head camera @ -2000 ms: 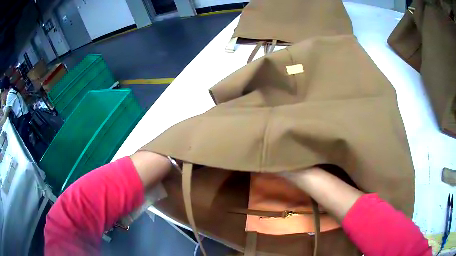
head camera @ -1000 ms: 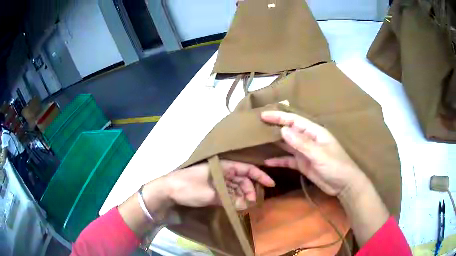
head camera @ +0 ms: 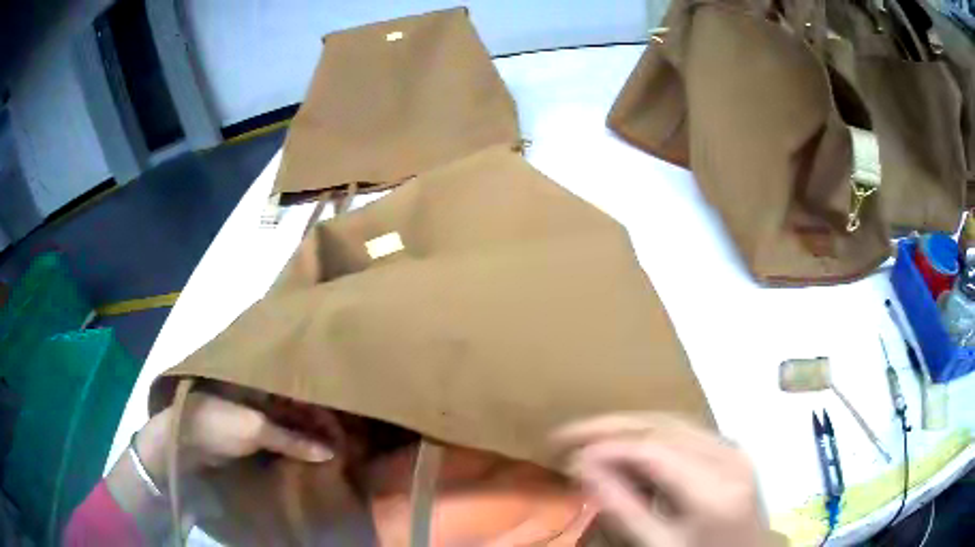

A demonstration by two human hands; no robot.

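A brown tote bag [head camera: 503, 310] lies on the white table with its mouth towards me. A cream-gold label [head camera: 384, 245] is on its panel. An orange pocket [head camera: 481, 497] shows in the dark inside, and narrow handles [head camera: 424, 497] hang at the mouth. My left hand [head camera: 241, 433] is in the left part of the mouth, behind a handle; its thumb points right and its other fingers are partly hidden. My right hand [head camera: 663, 481] is blurred at the mouth's right end; whether it grips the edge is unclear.
Another brown bag [head camera: 401, 102] lies ahead. Brown bags [head camera: 759, 139] are piled at the right, with a gold hook. A blue tray [head camera: 930, 321] holds bottles. A tan block [head camera: 804, 374], a thin rod and a dark two-pronged tool [head camera: 828, 454] lie nearer. Green bins [head camera: 75, 427] stand left.
The view has turned right, bringing the blue tray into sight. My hands were inside the bag, then close together at its mouth; now they are apart, left and right.
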